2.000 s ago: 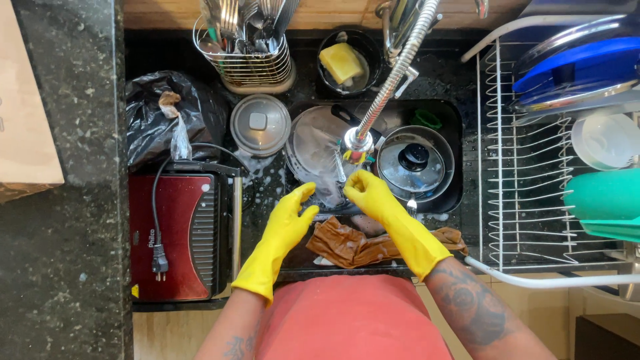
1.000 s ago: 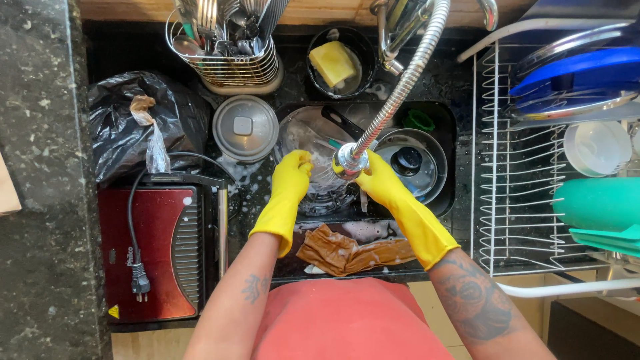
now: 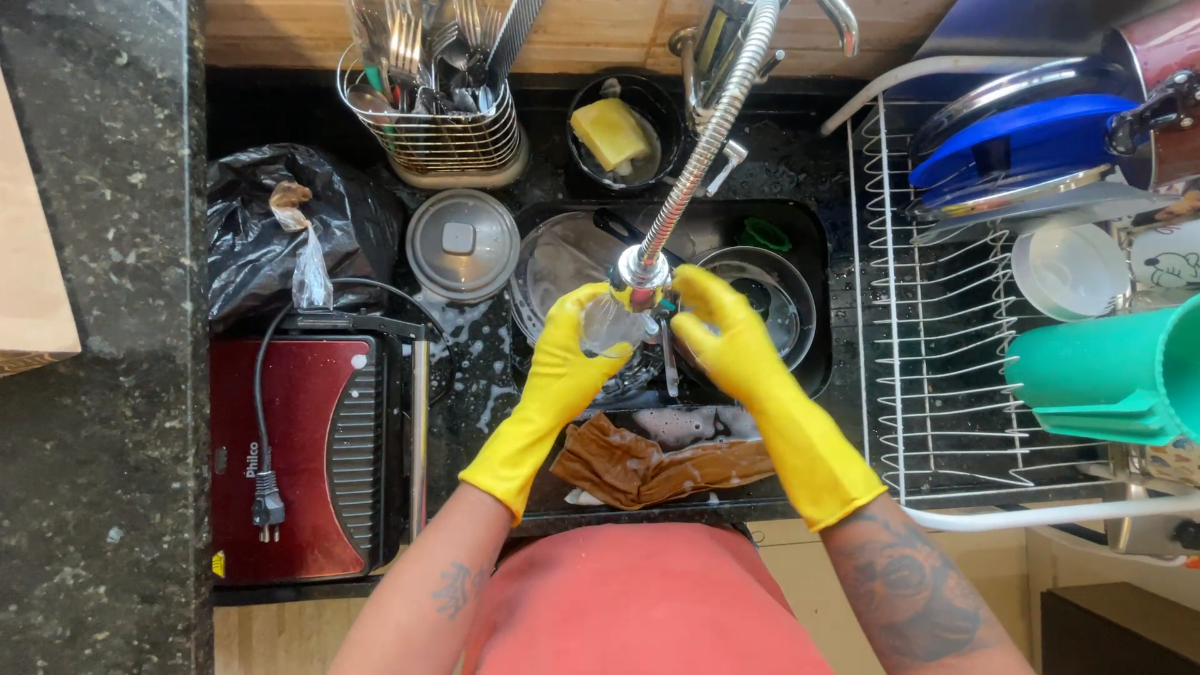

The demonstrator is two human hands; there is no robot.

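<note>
In a yellow rubber glove, my left hand (image 3: 569, 361) grips a small clear container (image 3: 607, 326) beneath the faucet's spray head (image 3: 641, 274). My right hand (image 3: 722, 328), gloved the same way, is just right of the spray head with its fingers apart; whether it touches anything is unclear. Below the hands the black sink (image 3: 814, 375) holds a clear lid or plate (image 3: 562, 253), a metal pan (image 3: 797, 291) with a lid in it, and a green item (image 3: 764, 234). A utensil handle (image 3: 669, 361) shows between my hands. A wet brown cloth (image 3: 637, 466) lies along the sink's front edge.
Left stand a red electric grill (image 3: 281, 459) with its cord, a black plastic bag (image 3: 347, 216), a lidded container (image 3: 462, 246) and a cutlery basket (image 3: 450, 141). A yellow sponge (image 3: 609, 134) sits in a black bowl behind. A white wire dish rack (image 3: 897, 328) holds dishes on the right.
My right hand has come off the spray head, which it was touching one second ago. The clear container now shows plainly in my left hand under the spray head.
</note>
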